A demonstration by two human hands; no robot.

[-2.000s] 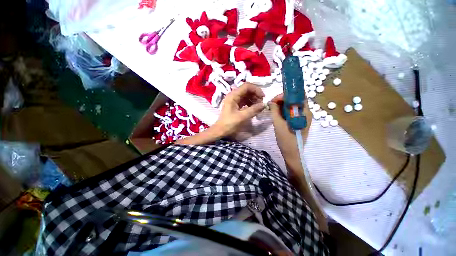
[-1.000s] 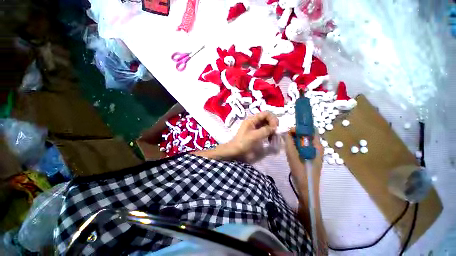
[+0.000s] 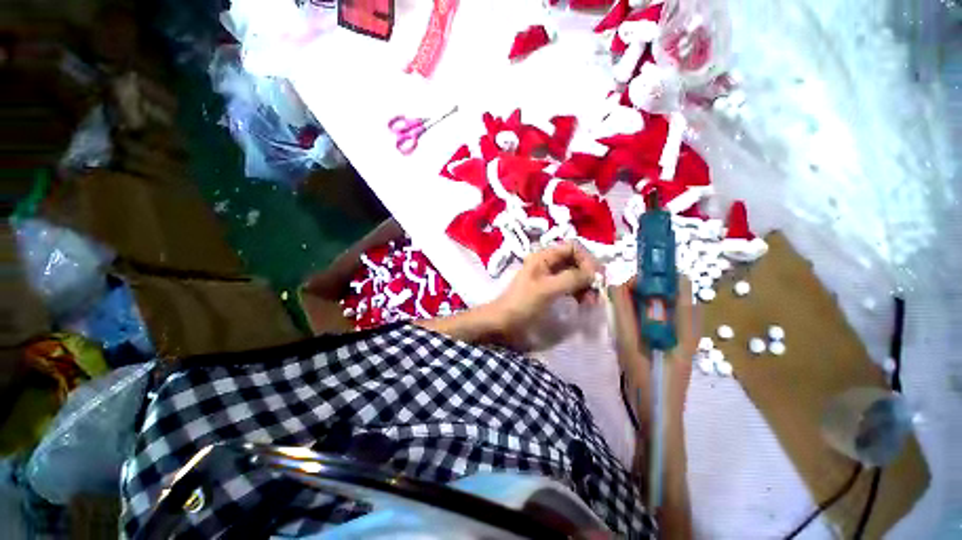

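Observation:
My left hand point(image 3: 551, 290) is over the table's front edge, thumb and fingertips pinched together. A tiny white bit shows at its fingertips, too small to name. My right hand point(image 3: 627, 316) is partly hidden under the teal glue gun point(image 3: 656, 276) and holds it, nozzle towards the far side. A whitish glue stick point(image 3: 657, 432) trails from the gun's rear. Red-and-white mini Santa hats point(image 3: 580, 211) lie heaped beyond my hands. White pompoms point(image 3: 705, 276) lie loose to the right of the gun.
Pink scissors point(image 3: 405, 134) lie left of the hats. An open carton point(image 3: 322, 303) of small red-and-white pieces stands below the table edge. A cardboard sheet point(image 3: 807, 369), a clear round object point(image 3: 867, 426) and a black cord point(image 3: 873, 501) are at the right. A large clear plastic bag point(image 3: 833, 137) is beyond.
The view has shifted, so the table things appear lower and further right. My left hand stays pinched close to my right hand, which still holds the glue gun.

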